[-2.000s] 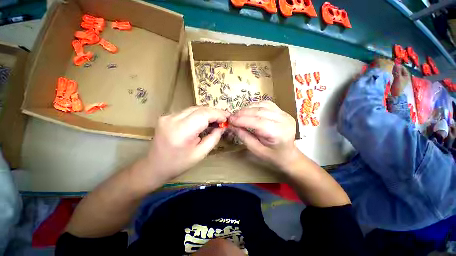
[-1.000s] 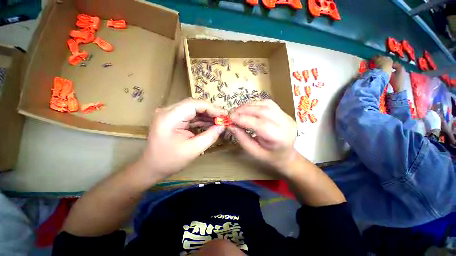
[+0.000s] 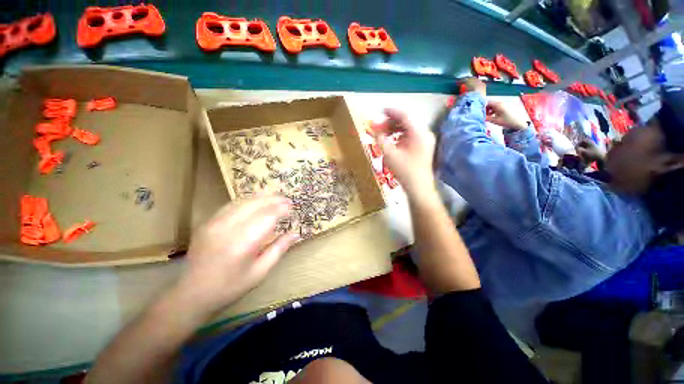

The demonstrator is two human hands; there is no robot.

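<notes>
The spring box (image 3: 217,157), a shallow cardboard tray, holds many small grey springs (image 3: 315,187). My left hand (image 3: 236,244) is over its near left corner, fingertips at the springs; blur hides whether it holds anything. My right hand (image 3: 405,146) is beyond the box's right wall, over small orange trigger buttons (image 3: 387,178) on the white bench, partly covering them. Its fingers are bent and blurred, and I cannot tell if one is held. The larger left box (image 3: 112,259) holds orange pieces (image 3: 36,221) in small groups and a few loose springs (image 3: 142,196).
Orange controller shells (image 3: 235,34) stand in a row on the green belt (image 3: 315,71) behind the boxes. A person in a denim sleeve (image 3: 510,172) sits close at my right, and another person is beyond. A clear bag with orange parts (image 3: 551,112) lies further right.
My hands have parted: the right moved from over the spring box to the orange pieces, the left stays near the box. The orange piece between them is no longer visible. The view has turned right.
</notes>
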